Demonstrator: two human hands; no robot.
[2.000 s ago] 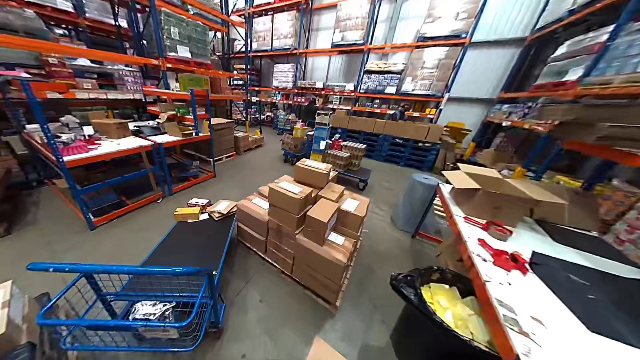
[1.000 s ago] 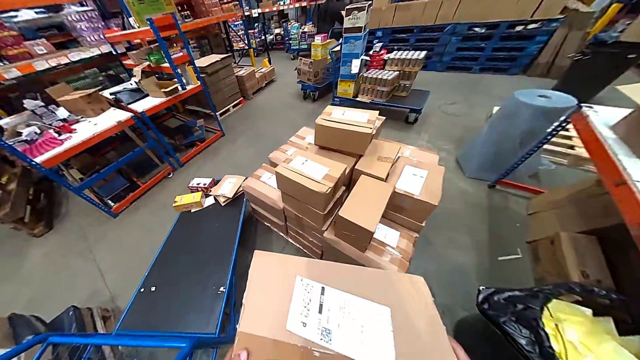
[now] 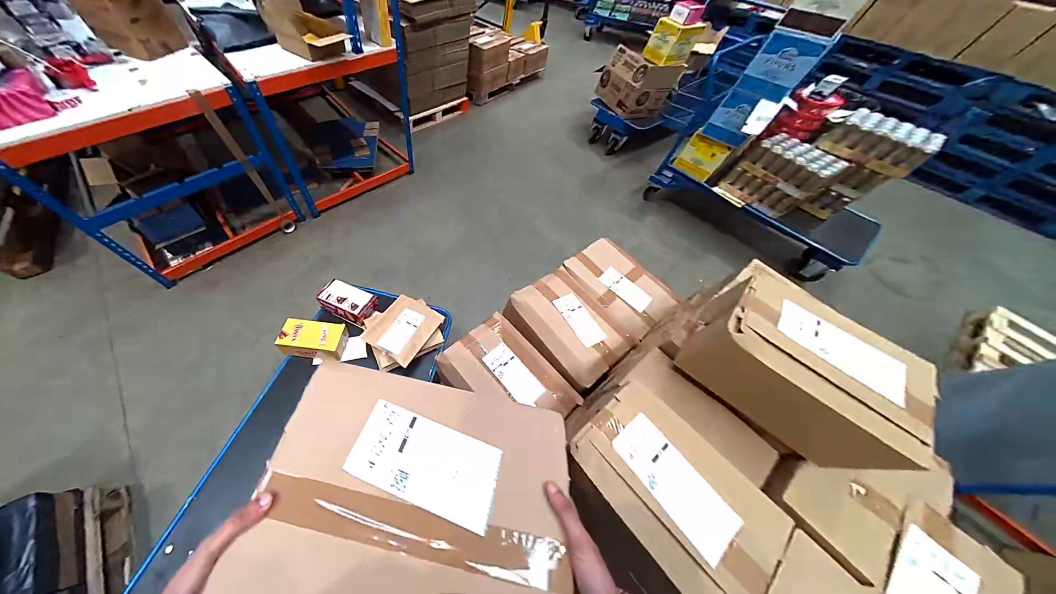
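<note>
A taped cardboard box [image 3: 330, 429] with a white label is held between my two hands at the bottom centre. My left hand [image 3: 221, 540] presses on its left side, my right hand [image 3: 577, 540] on its right side. Part of the box overlaps the black deck of a blue platform trolley [image 3: 239, 462] in the view. Right of it stands a stack of labelled cardboard boxes [image 3: 701, 462]. At the trolley's far end lie a yellow carton [image 3: 312, 338], a dark red carton [image 3: 347, 300] and flat cardboard packets [image 3: 403, 330].
Workbenches with orange and blue frames [image 3: 198, 157] stand at the upper left. A loaded blue trolley [image 3: 850, 235] is beyond the stack, with blue pallets [image 3: 973, 157] behind it. A wooden pallet [image 3: 1011, 338] is at the right, and a dark wrapped bundle [image 3: 41, 540] at the lower left.
The held box, in view a second ago in front of the stack, is now left of it, over the trolley's side. Two seconds ago no held box was plainly visible. The view has turned left.
</note>
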